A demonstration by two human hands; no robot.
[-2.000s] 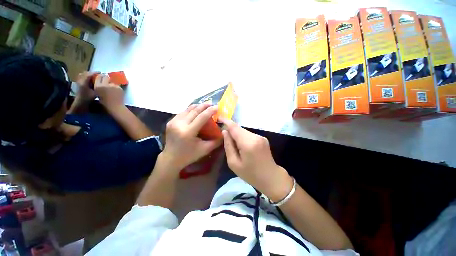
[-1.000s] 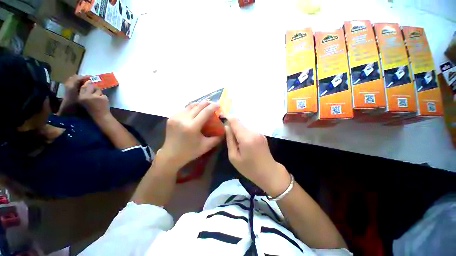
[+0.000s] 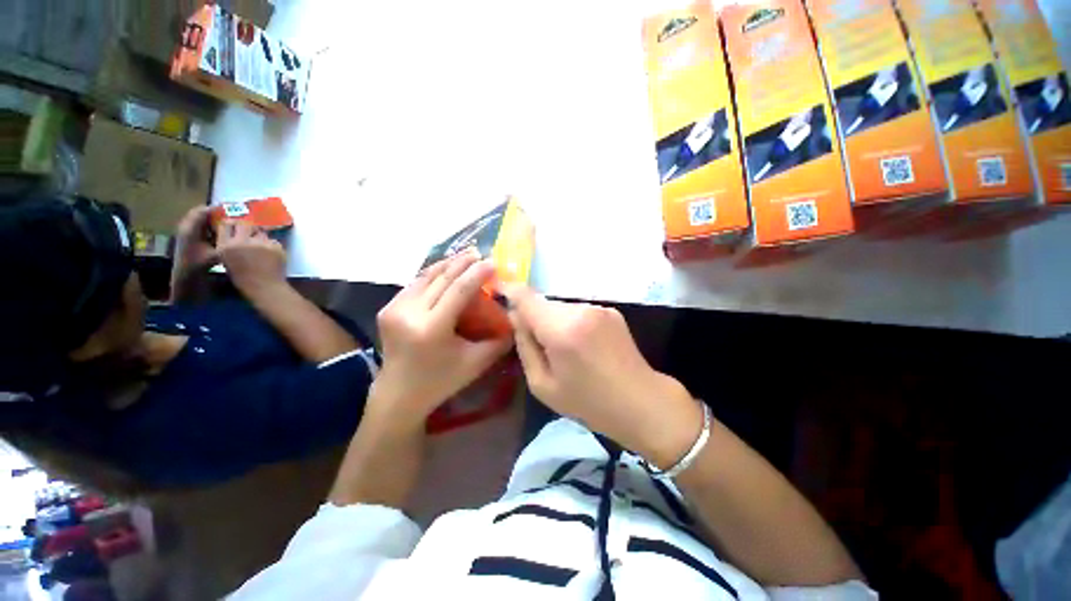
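A retail box (image 3: 513, 249) with a yellow side, a dark printed side and an orange end is held at the table's near edge. My left hand (image 3: 429, 335) grips it from the left, fingers over its top. My right hand (image 3: 581, 358) is at the orange end, with thumb and fingertips pinched on a short dark thing (image 3: 502, 301), mostly hidden; it may be a small prying tool. The box's far end rests at or just over the white tabletop.
Several upright retail boxes (image 3: 788, 129) stand in a row at the right of the white tabletop (image 3: 470, 106). Another box (image 3: 241, 59) lies back left. A person (image 3: 200, 340) at my left holds an orange box (image 3: 255, 214). A brown carton (image 3: 147, 170) stands beyond.
The view has shifted, so the row of boxes appears higher and closer. Both hands stay on the box, with little visible change in grip.
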